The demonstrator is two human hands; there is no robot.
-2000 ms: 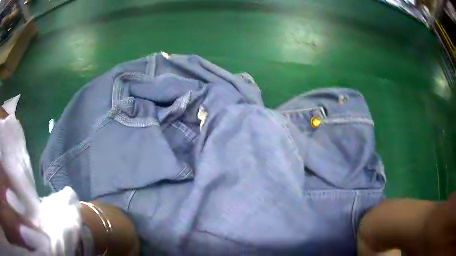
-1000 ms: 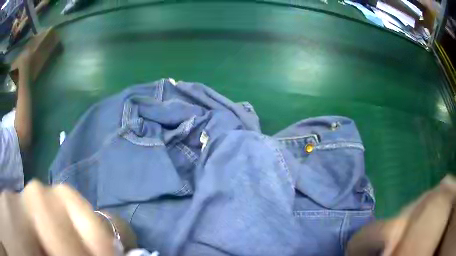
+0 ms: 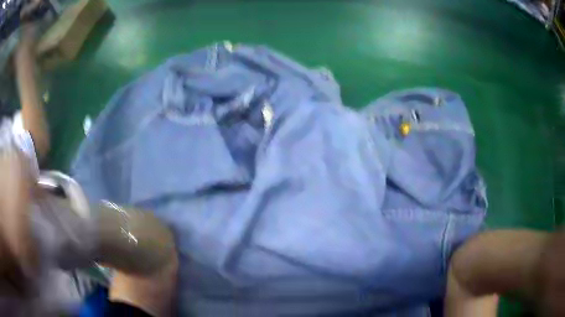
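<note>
A large blue denim jacket [image 3: 310,186] lies heaped in front of me on the green surface [image 3: 384,43], with pale seams and a yellow metal button at its right part. My left hand [image 3: 18,217] is blurred and cut off at the left edge; a white watch strap and a thin metal band show on that arm. Whether it holds anything cannot be told. My right hand [image 3: 548,266] is blurred and cut off at the right edge, beside the jacket; its fingers cannot be made out.
A brown carton [image 3: 74,31] lies at the far left. Another person's arm [image 3: 30,93] reaches up beside it, with a white sleeve at the left edge. Blurred pale items [image 3: 536,9] show in the far right corner.
The view has shifted, so the jacket sits higher in it than one second ago. The fingers seen then at both lower corners no longer show clearly. More of the carton shows.
</note>
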